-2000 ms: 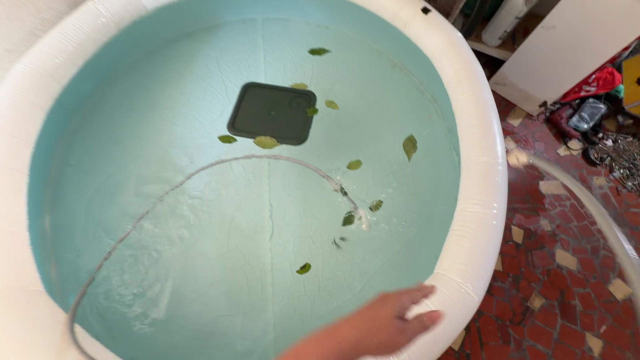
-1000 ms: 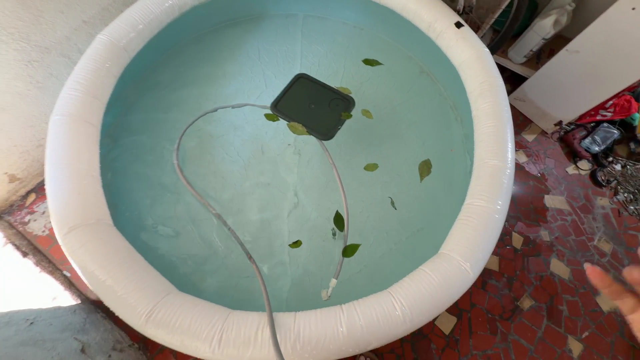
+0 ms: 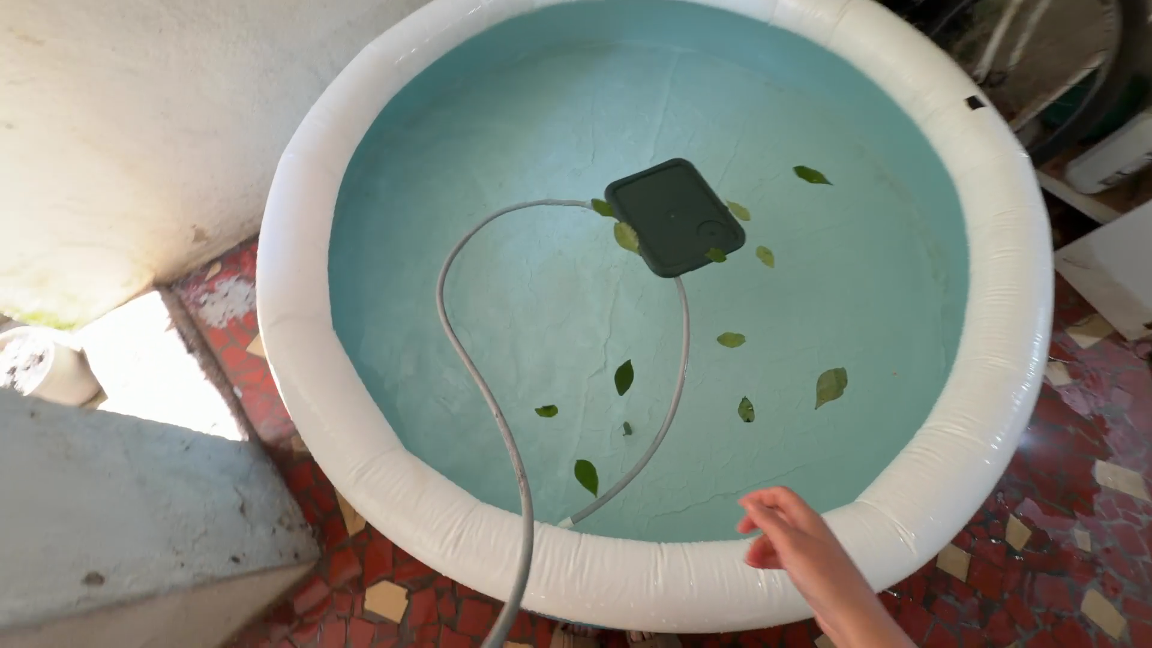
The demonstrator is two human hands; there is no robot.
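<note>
My right hand (image 3: 785, 533) is above the near right rim of a white inflatable pool (image 3: 666, 576), its fingers loosely curled and apart with nothing in them. My left hand is out of the frame. A grey hose (image 3: 490, 396) comes over the near rim, loops through the water and ends close to the near inner wall. Part of the loop passes beneath a dark green plastic lid (image 3: 675, 218). Several green leaves, such as one near the hose end (image 3: 586, 476) and a larger one at the right (image 3: 832, 386), lie about in the water.
A plastered wall (image 3: 135, 135) stands at the left behind the pool, and a low masonry block (image 3: 135, 513) at the lower left. Broken red tile flooring (image 3: 1071, 468) surrounds the pool, wet at the right. A white panel (image 3: 1111, 270) and a white plastic bottle (image 3: 1111, 157) are at the right.
The right hand has come back from the far right to the near rim. The hose, which curved to mid-pool two seconds ago, now ends by the near wall. The view has shifted.
</note>
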